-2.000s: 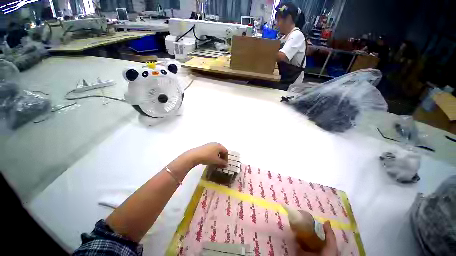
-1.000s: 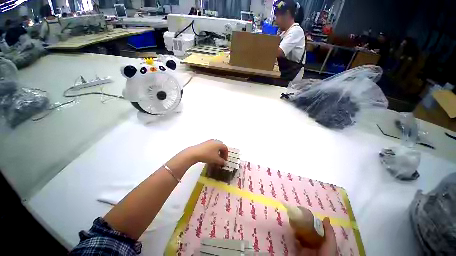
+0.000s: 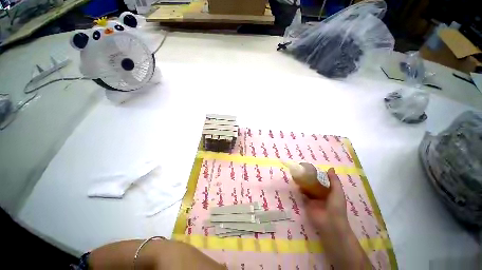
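Observation:
My right hand (image 3: 326,203) holds the glue bottle (image 3: 311,181), with amber liquid and a white label, tilted above the right part of the pink printed board (image 3: 275,195). Its pale nozzle points up and left. Several flat grey-beige fabric strips (image 3: 240,218) lie loose and overlapping on the board's near half. A neat stack of finished tabs (image 3: 220,129) stands at the board's far left corner. My left forearm with a bangle crosses the bottom edge, but my left hand is cut off by the picture's edge.
A white panda-shaped fan (image 3: 121,58) stands at the far left. A crumpled white cloth (image 3: 119,182) lies left of the board. Clear plastic bags of dark pieces lie at the back (image 3: 338,45) and right (image 3: 457,169), with a smaller bag (image 3: 407,104) between them.
My left hand has left the stack and moved down out of the picture. The view has tilted down, showing the loose strips fully. The worker behind is out of view.

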